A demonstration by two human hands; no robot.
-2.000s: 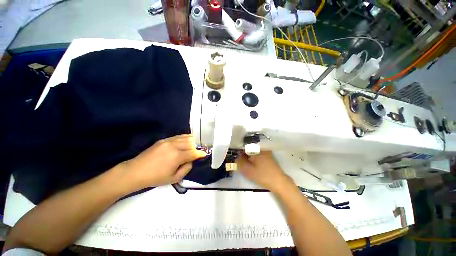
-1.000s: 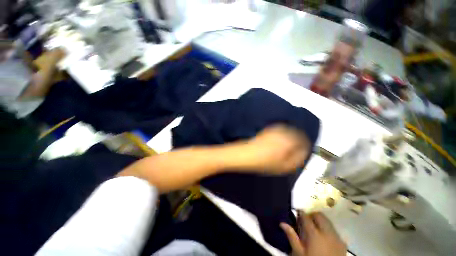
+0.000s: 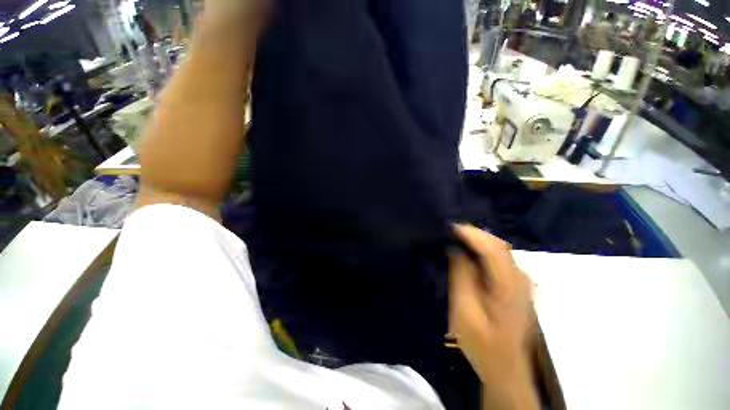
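A dark navy garment piece (image 3: pixel 344 160) hangs upright in front of me, from the top edge of the picture down to my lap. My left arm is raised at the left; my left hand (image 3: pixel 240 12) is blurred and cut off by the top edge, beside the cloth's upper left edge, so its grip is not clear. My right hand (image 3: pixel 492 296) holds the cloth's right edge between thumb and fingers, lower down.
White table tops (image 3: pixel 632 320) lie at the right and left. Behind are a dark cloth pile (image 3: pixel 552 216) in a blue-edged bin, another white sewing machine (image 3: pixel 532 120), white thread cones (image 3: pixel 615 70) and grey cloth (image 3: pixel 96 200) at the left.
The view has swung left and up, away from my sewing machine. The garment has been lifted off the table and now hangs upright. My left arm has risen to the top edge.
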